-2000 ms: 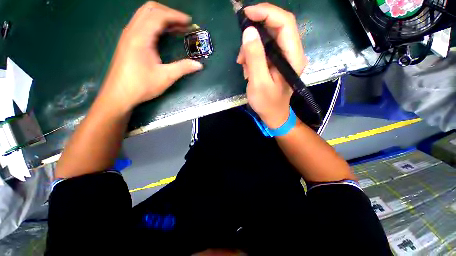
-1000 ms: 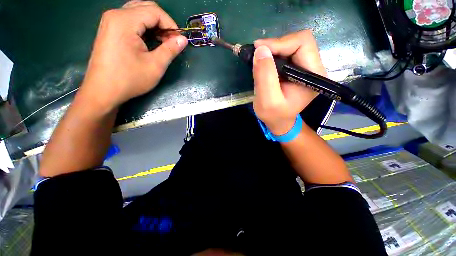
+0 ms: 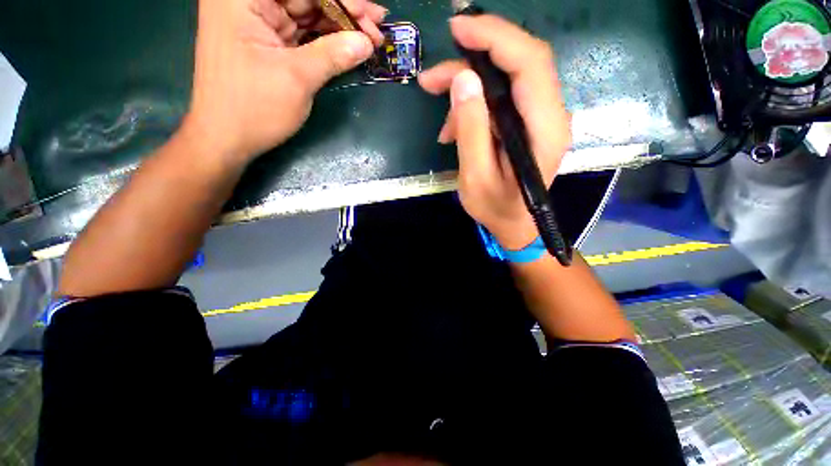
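The watch-sized unit [image 3: 402, 51], open with a pale rim and blue parts inside, lies on the green mat. My left hand [image 3: 273, 68] is at its left side and covers its left part. Thumb and fingers pinch a thin brass-coloured tool [image 3: 336, 13], probably tweezers. My right hand [image 3: 506, 118] holds the black soldering iron [image 3: 512, 127] to the right of the unit. The iron points up, away from the unit, its tip end near the frame's top edge. A blue strap [image 3: 512, 248] is around my right wrist.
A black fan [image 3: 729, 64] with a green and pink label stands at the right, cables below it. White paper [image 3: 9, 100] and a grey block [image 3: 15, 187] are at the left. The mat's pale front edge [image 3: 364, 193] runs below my hands. Wrapped cartons [image 3: 729, 364] are at lower right.
The iron has swung upward, away from the unit. My left hand has moved right, its brass-coloured tool now tilted up. The unit appears slightly further right.
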